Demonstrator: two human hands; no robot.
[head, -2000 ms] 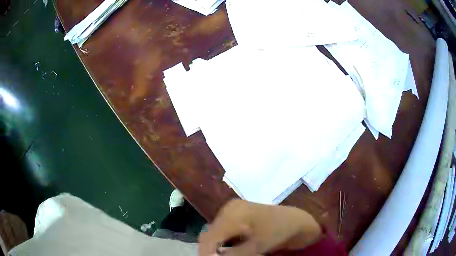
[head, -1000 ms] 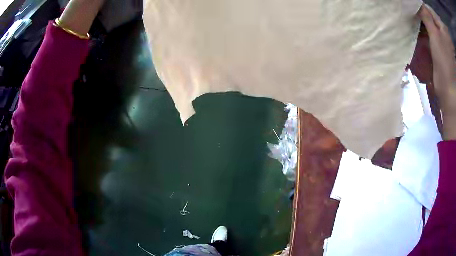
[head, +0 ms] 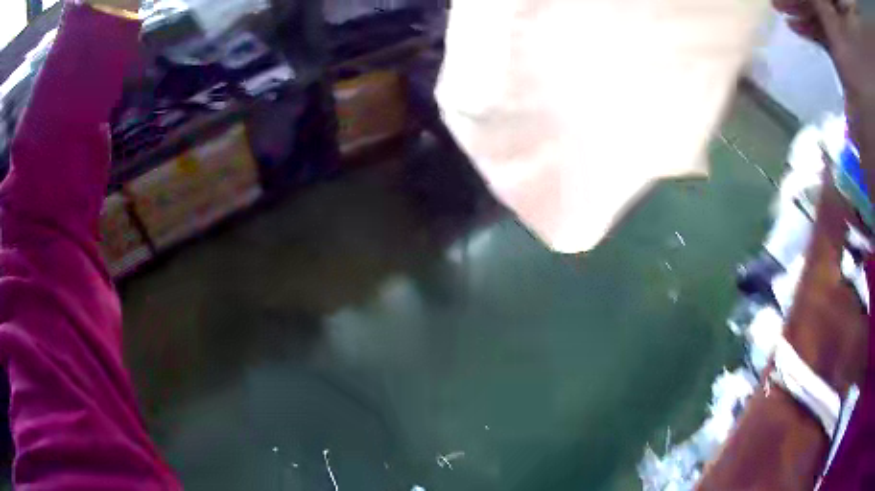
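A large, floppy, pale leather skin (?) [head: 595, 115] hangs from the top edge of the picture over the floor, its uneven lower end pointing down. It glares almost white. My right hand [head: 820, 21] is at the top right, cut off by the edge and blurred, with its curled fingers at the skin's upper right corner. My left hand is beyond the top left edge; only the wrist with a yellow bracelet and the dark red sleeve [head: 62, 288] show. The skin's upper part is out of the picture.
The reddish-brown table [head: 777, 432] is at the lower right, with a white band-like bundle [head: 806, 385] on its edge. A crumpled white scrap pile [head: 715, 408] lies beside it. Boxes [head: 197, 187] under dark, cluttered items stand at the upper left. Thread bits lie on the green floor [head: 432, 364].
The view has swung away from the white patterns on the table towards the floor and boxes. The skin now hangs narrower and brighter. My left hand remains out of the picture.
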